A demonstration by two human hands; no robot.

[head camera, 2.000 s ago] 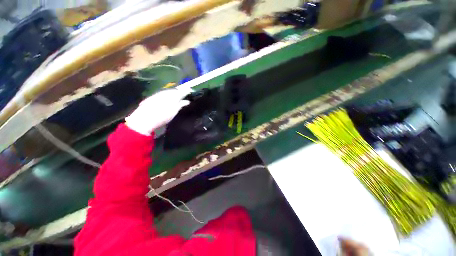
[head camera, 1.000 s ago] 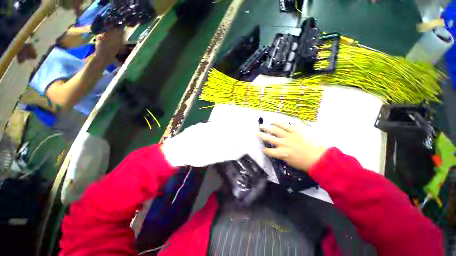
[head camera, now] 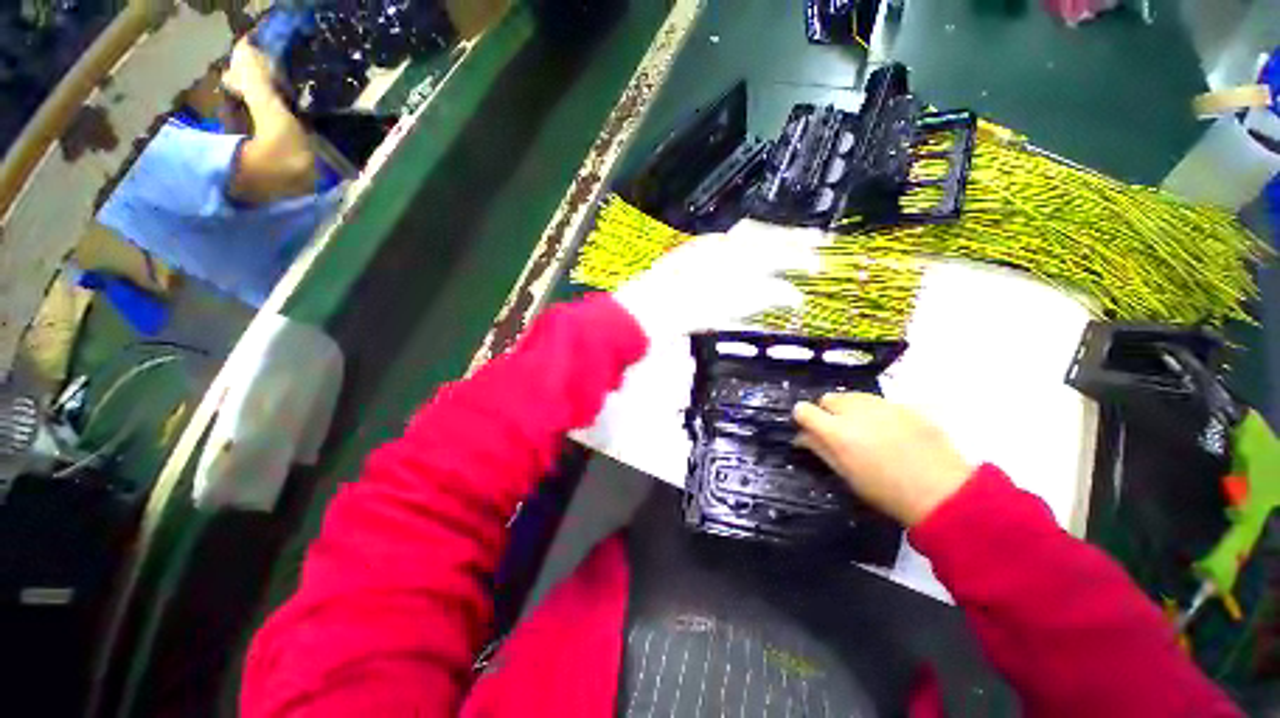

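A black plastic housing (head camera: 772, 470) lies on the near edge of the white sheet (head camera: 997, 365), its row of oval openings on the far side. My bare right hand (head camera: 877, 446) rests on the housing's right part, fingers on its surface; whether it grips is unclear. My white-gloved left hand (head camera: 730, 281) is beyond the housing, over the tied bundle of yellow-green wires (head camera: 863, 288). Its fingertips are blurred against the sheet and wires, so I cannot tell whether it holds a wire.
Spare black housings (head camera: 814, 161) stand behind the bundle, beside a looser wire heap (head camera: 1081, 225). A lime-green glue gun (head camera: 1242, 505) and an open black box (head camera: 1144, 358) are at right. A rusty rail (head camera: 569, 197) edges the belt at left. A person's arm (head camera: 274, 140) is opposite.
My left hand has moved from the near housing up to the wire bundle. The housing now lies exposed on the sheet's near edge, and my right hand has shifted right and nearer with it.
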